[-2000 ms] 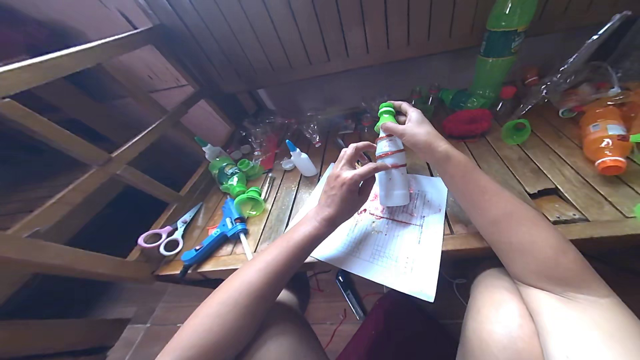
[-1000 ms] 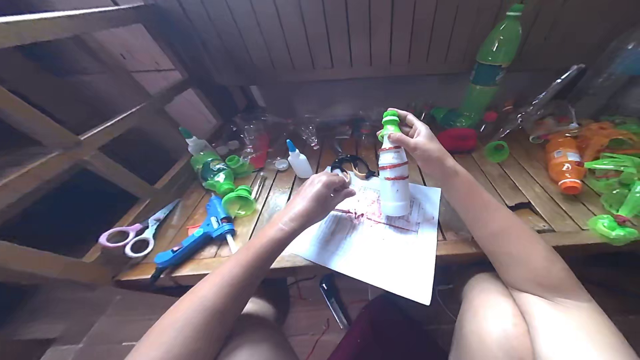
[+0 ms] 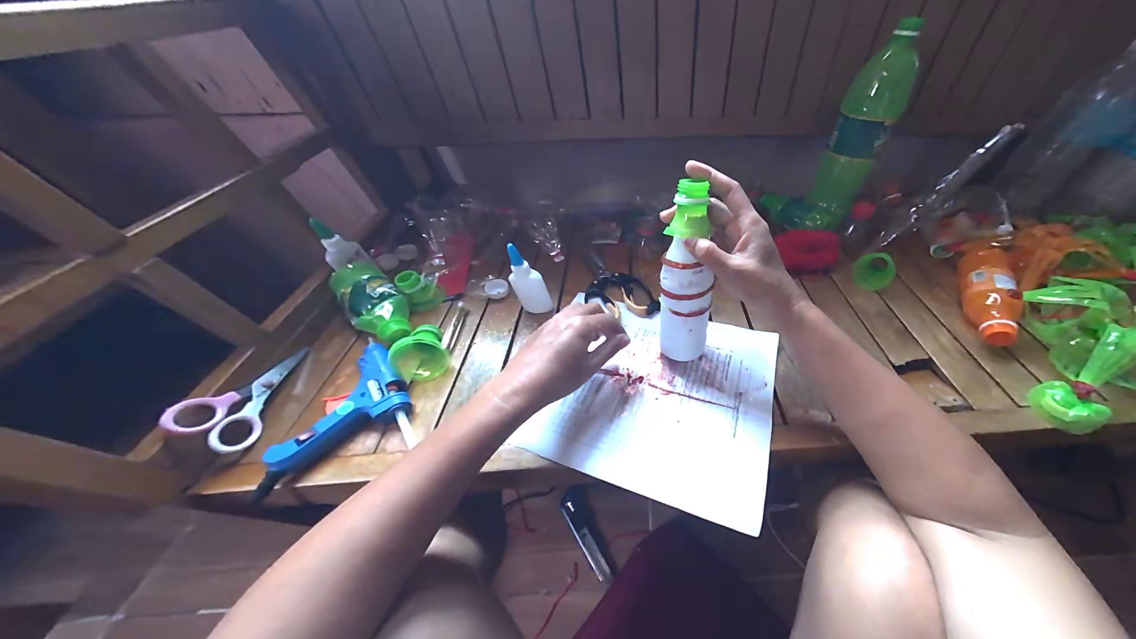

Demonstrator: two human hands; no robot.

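Observation:
A white-coated bottle (image 3: 684, 306) with reddish bands round it stands upright on a printed paper sheet (image 3: 701, 453) marked with red bits. Over its neck sits a cut green plastic bottle top (image 3: 690, 213), which my right hand (image 3: 741, 240) holds from behind and from the right. To the left of the bottle my left hand (image 3: 568, 351) hovers over the sheet, fingers curled; whether a small thing is between them cannot be told. Dark-handled scissors (image 3: 626, 288) lie just behind it. A white glue bottle with a blue cap (image 3: 530, 282) stands at the back left.
At the left lie a blue glue gun (image 3: 342, 413), scissors with pink and white handles (image 3: 232, 410) and cut green bottle pieces (image 3: 421, 353). An orange bottle (image 3: 990, 293), green plastic strips (image 3: 1092, 328) and a tall green bottle (image 3: 865, 124) are at the right. The slatted bench's front edge (image 3: 852, 435) is near my knees.
My left hand has moved away from the white bottle, to its left. My right hand stays at the bottle's green top, its fingers now more spread.

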